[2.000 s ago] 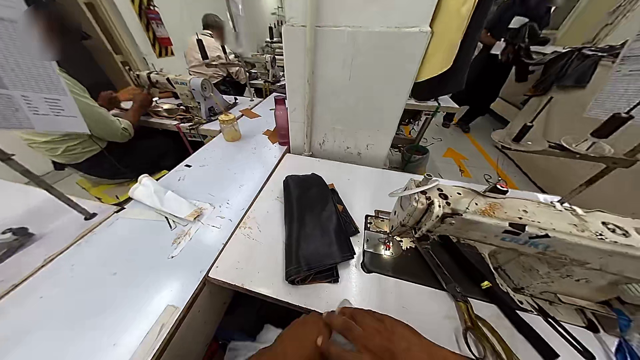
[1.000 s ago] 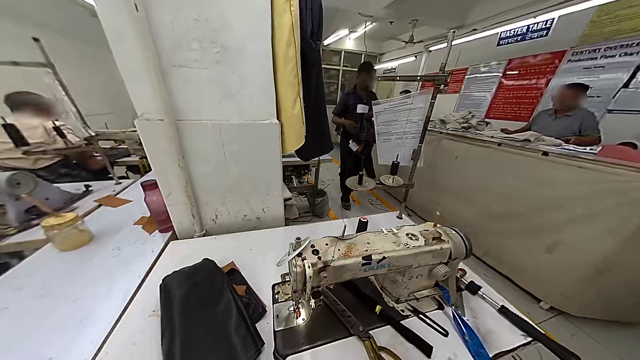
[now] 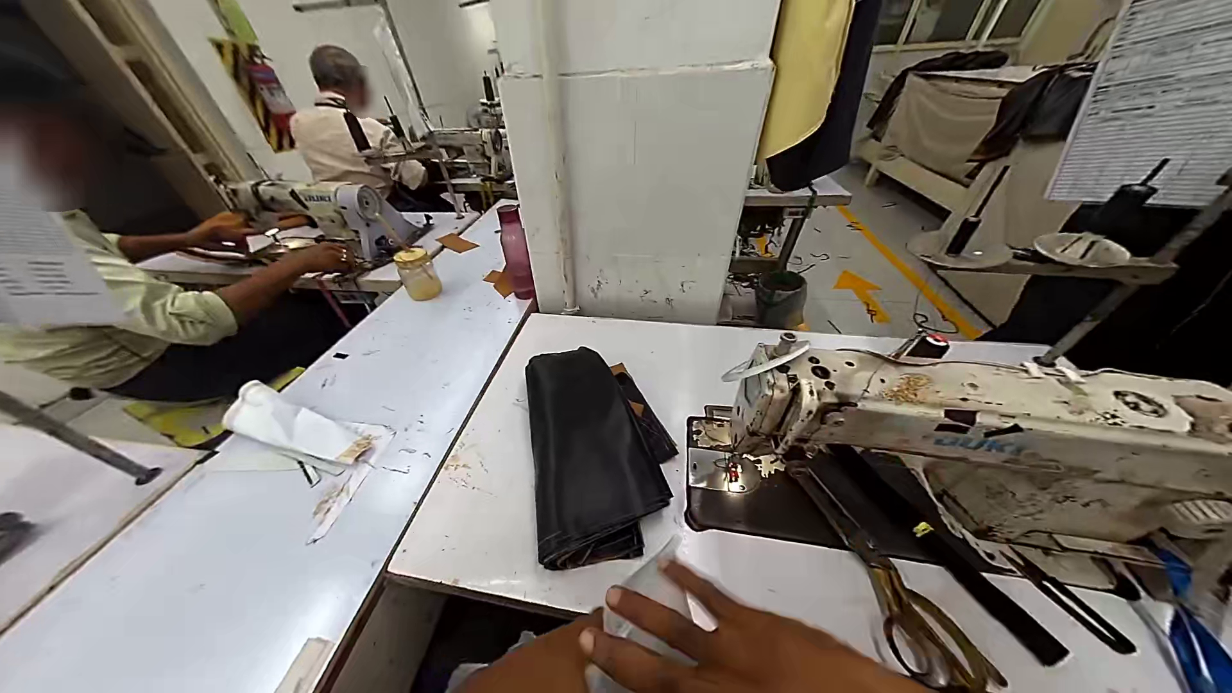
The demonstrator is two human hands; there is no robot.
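Observation:
At the table's near edge, my right hand (image 3: 712, 626) has its fingers spread over a piece of whitish, translucent material (image 3: 647, 602). My left hand (image 3: 544, 659) is beside it, partly cut off and overlapped by the right, touching the same piece; its fingers are mostly hidden. Just beyond lies a folded stack of black fabric (image 3: 587, 457), with a smaller dark piece showing orange-brown patches (image 3: 640, 409) at its right. A worn Juki sewing machine (image 3: 982, 423) stands to the right, its needle area lit. Large metal scissors (image 3: 905, 606) rest on the table in front of it.
A black strip (image 3: 991, 602) and thread snips (image 3: 1078, 606) lie right of the scissors. White scraps (image 3: 289, 428), a jar (image 3: 417, 274) and a pink bottle (image 3: 516, 252) are on the left table. A white pillar (image 3: 645, 192) rises behind. A co-worker (image 3: 144, 279) sits at another machine, left.
The view swung right and back left. My hands, together at the table edge two seconds ago and out of view one second ago, show again, the right one with its fingers more spread.

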